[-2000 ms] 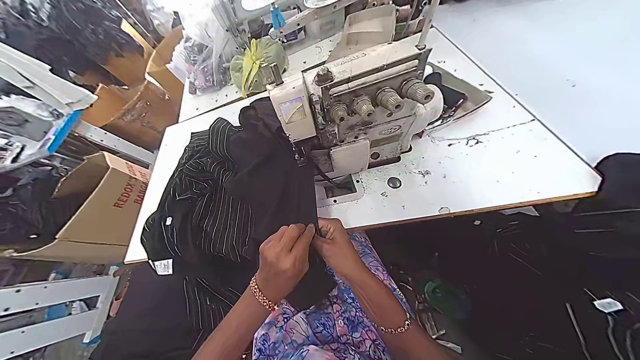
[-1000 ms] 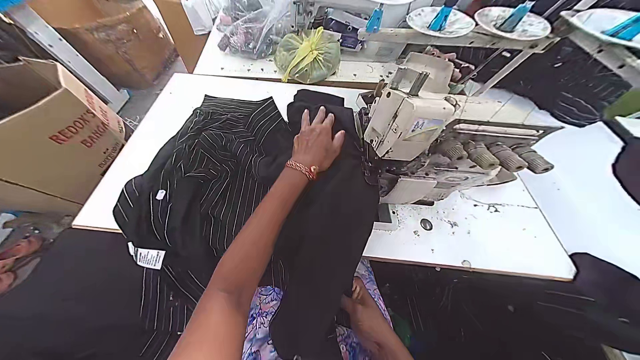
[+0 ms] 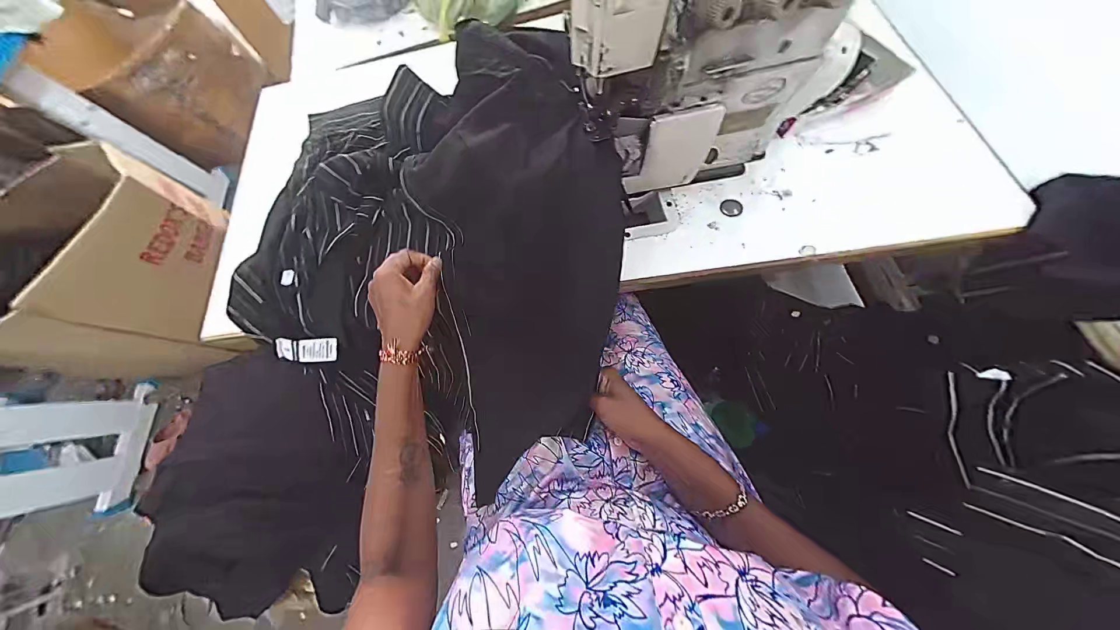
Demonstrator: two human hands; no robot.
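Black fabric with thin white stripes [image 3: 385,210] lies bunched on the white sewing table [image 3: 875,210], with a plain black panel [image 3: 534,254] along its right side. The panel's upper right edge is at the needle area of an industrial sewing machine [image 3: 612,39]. My left hand [image 3: 405,293] has thumb and fingertips pinched together over the striped part; whether cloth is between them is unclear. At the panel's lower right edge, my right hand [image 3: 619,404] is curled on the black cloth, its fingertips partly hidden. A white label [image 3: 306,350] hangs from the striped cloth at left.
An open cardboard box [image 3: 131,254] stands left of the table. Dark cloth [image 3: 254,481] hangs below the table's left corner. More dark striped pieces [image 3: 1032,455] lie at lower right. A tied plastic bag [image 3: 464,13] sits behind the fabric.
My left hand has come back from the top of the black panel toward me, its spread fingers now pinched. My right hand stays low by the panel's edge. The view has shifted.
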